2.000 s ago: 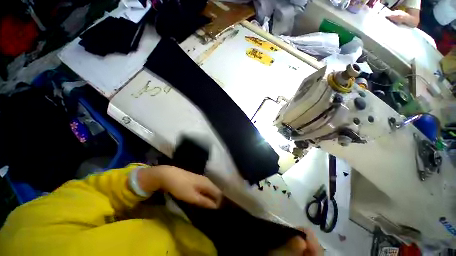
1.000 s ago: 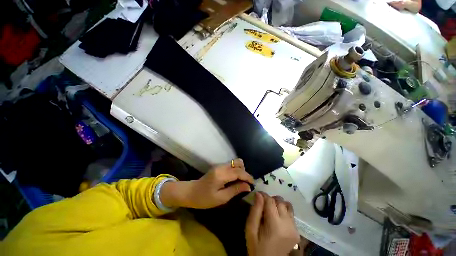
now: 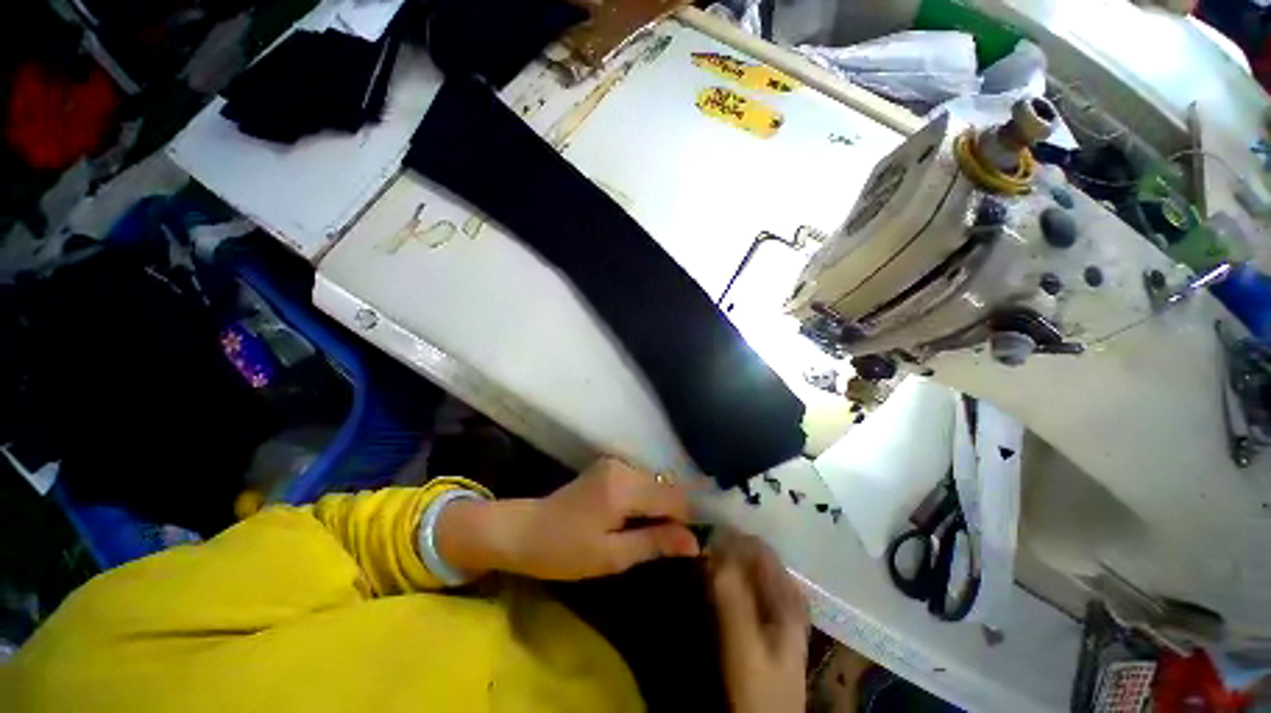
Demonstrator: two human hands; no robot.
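Observation:
My left hand point(image 3: 606, 527) and my right hand point(image 3: 757, 613) are close together at the table's front edge. Both pinch the upper edge of a black garment piece point(image 3: 648, 620), which hangs down over my lap. The fingertips are slightly blurred, and I cannot tell whether a small tool is in them. A long curved black fabric strip point(image 3: 599, 272) lies flat on the white table, its near end just beyond my hands. Tiny black scraps point(image 3: 795, 495) lie beside that end.
The sewing machine head point(image 3: 948, 258) stands at the right, with a thin bent wire point(image 3: 760, 251) beside it. Black-handled shears point(image 3: 937, 557) lie on white material. Yellow stickers point(image 3: 742, 110) and dark cut pieces point(image 3: 310, 91) lie farther back. A blue basket point(image 3: 349, 432) holds dark cloth at the left.
My hands have come together at the black piece's edge, which was spread between them lower down two seconds ago. The view has shifted slightly. The strip on the table has stayed in place.

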